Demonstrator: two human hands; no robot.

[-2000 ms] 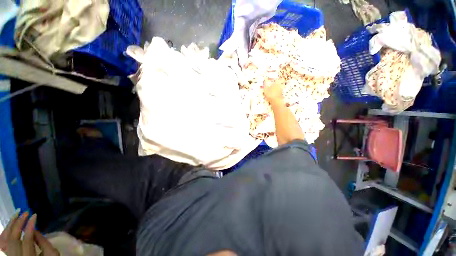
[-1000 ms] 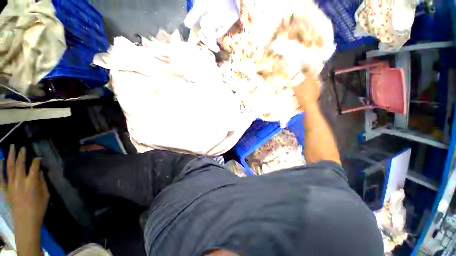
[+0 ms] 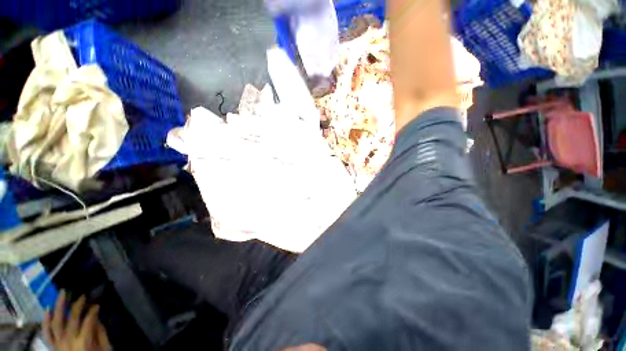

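A floral printed fabric heap [image 3: 353,113] lies at the upper centre, partly hidden by my right forearm. My right forearm reaches up across it and out of the top edge, so my right hand is out of the picture. A large pale cloth piece [image 3: 264,178], overexposed to white, lies left of the floral heap, in front of my lap. A grey-lilac cloth [image 3: 318,41] hangs above them. My left hand [image 3: 74,329] is at the bottom left, cut off by the lower edge, fingers spread, with nothing seen in it.
A blue crate [image 3: 141,103] with beige cloth [image 3: 68,113] stands at the upper left. A wooden board [image 3: 75,233] juts in below it. Another blue crate [image 3: 497,34] and more floral cloth [image 3: 552,38] are at the upper right. A pink chair [image 3: 573,140] stands on the right.
My right arm has reached farther up, taking the hand out of view. The floral heap has shifted and is now partly covered by the arm. My left hand appears lower in the picture. The view has shifted.
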